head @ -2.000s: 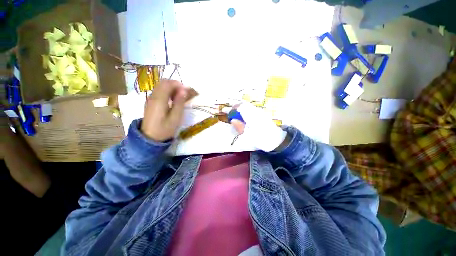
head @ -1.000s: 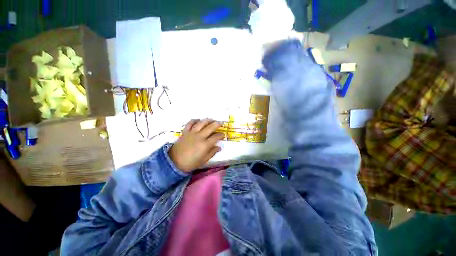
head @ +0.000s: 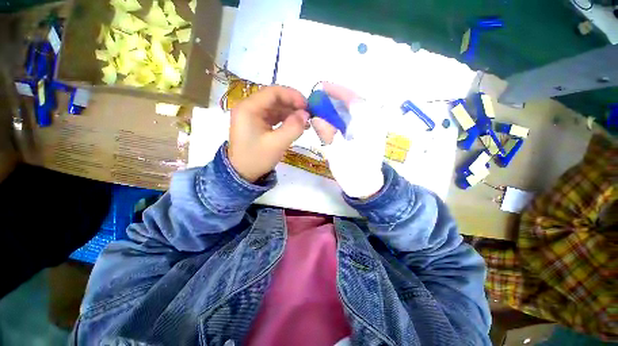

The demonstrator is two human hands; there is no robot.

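My right hand [head: 356, 145], in a white glove, holds a dark blue battery pack [head: 328, 111] above the white sheet [head: 305, 190]. My bare left hand [head: 265, 130] is at the pack's left end, its thumb and fingertips close together; whether it grips anything there cannot be told. Amber wired pieces [head: 305, 162] lie on the sheet below and between my hands. An amber piece [head: 398, 146] lies right of my glove. Another amber bundle [head: 238, 91] is partly hidden behind my left hand.
A cardboard box [head: 203, 51] with yellow scraps [head: 146, 47] stands at upper left, beside a white card [head: 261, 40]. One blue pack [head: 417, 115] lies on the sheet. Several blue packs [head: 482, 138] lie right. A neighbour's plaid sleeve [head: 569, 236] is at far right.
My right hand has come back from the far green surface and now holds a blue pack. My left hand has lifted off the amber pieces to the pack. The view has shifted.
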